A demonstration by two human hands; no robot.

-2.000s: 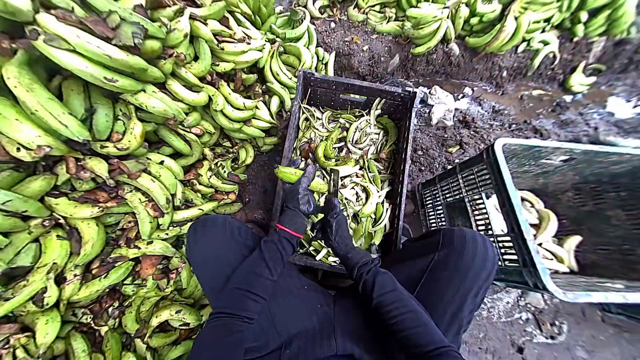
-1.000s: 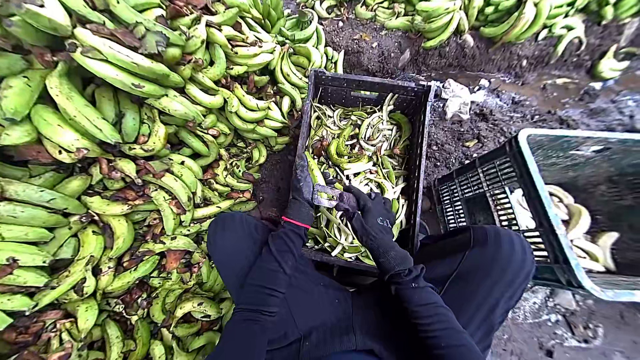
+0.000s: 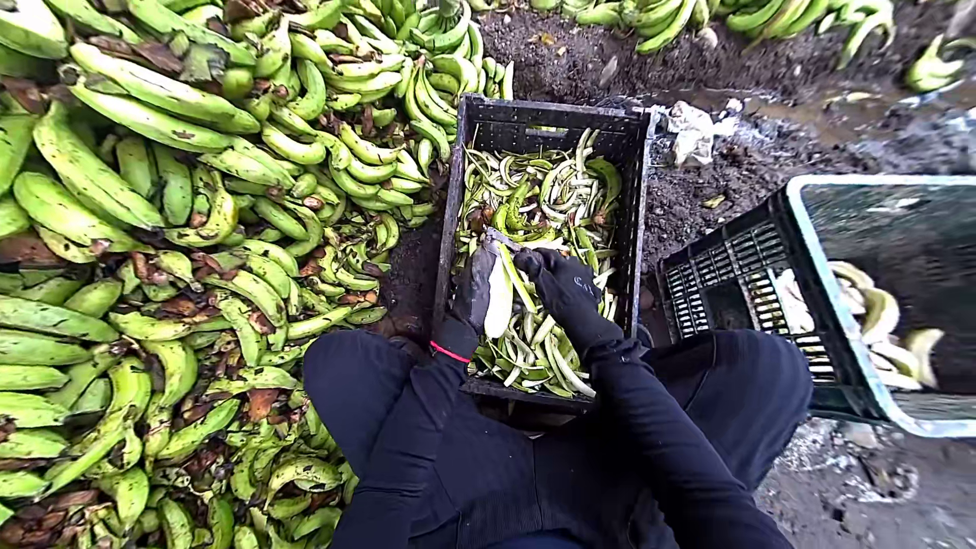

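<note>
My left hand (image 3: 474,286), in a dark glove with a red band at the wrist, holds a partly peeled green plantain (image 3: 499,299) over the black plastic crate. Its pale flesh shows, and a strip of green peel (image 3: 518,280) hangs off its right side. In my right hand (image 3: 563,286), also gloved, is the handle of a small metal tool, a peeler or knife (image 3: 503,239), whose end lies at the plantain's top. Peel strips (image 3: 560,358) fill much of the black crate (image 3: 634,229) between my legs. The tool's exact shape is partly hidden by my fingers.
A large heap of green plantains (image 3: 145,114) lies at the left. At the right a dark green crate (image 3: 839,305) is tilted, with peeled plantains (image 3: 881,316) inside. More green bunches (image 3: 663,23) lie along the muddy ground at the top, and crumpled white plastic (image 3: 690,133) is beside the black crate.
Two seconds ago the plantain looked mostly green; now a broad pale side shows and a peel strip hangs from it. My right hand has moved up to the plantain's far end.
</note>
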